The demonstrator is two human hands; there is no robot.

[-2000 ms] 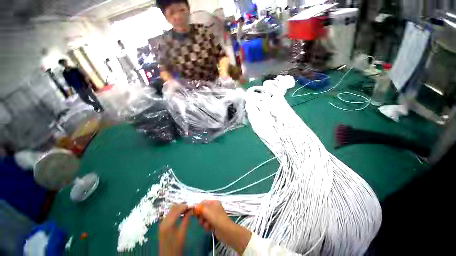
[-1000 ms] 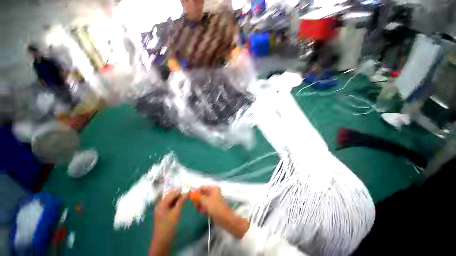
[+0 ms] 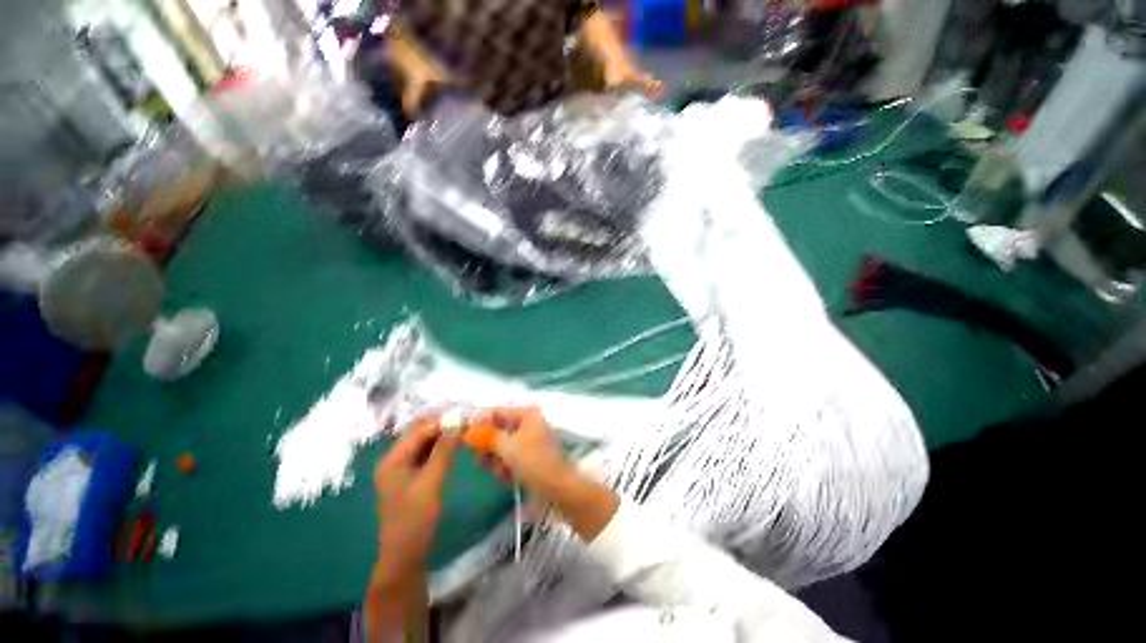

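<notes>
My left hand (image 3: 412,475) and my right hand (image 3: 534,455) are close together at the lower centre. The right has an orange finger cot (image 3: 481,436) on a fingertip. Its fingers pinch a white cable (image 3: 517,521) that hangs down below them. A tiny white piece, perhaps a connector housing (image 3: 450,422), shows at my left fingertips; blur hides its detail. A thick bundle of white cables (image 3: 804,415) sweeps from the back to the right of my hands, with its ends fanned left to a pile of tiny white bits (image 3: 314,459).
A black cable bundle in clear plastic (image 3: 503,201) lies at the back before a person (image 3: 496,50). A dark cable bunch with red ends (image 3: 936,299) lies right. A blue bin (image 3: 78,502), red-handled scissors (image 3: 136,538) and a round fan (image 3: 101,293) are at left.
The view has tipped down, so the bench things sit higher in the picture. The person's hand at the back has moved off the plastic. My hands stay together at the fingertips.
</notes>
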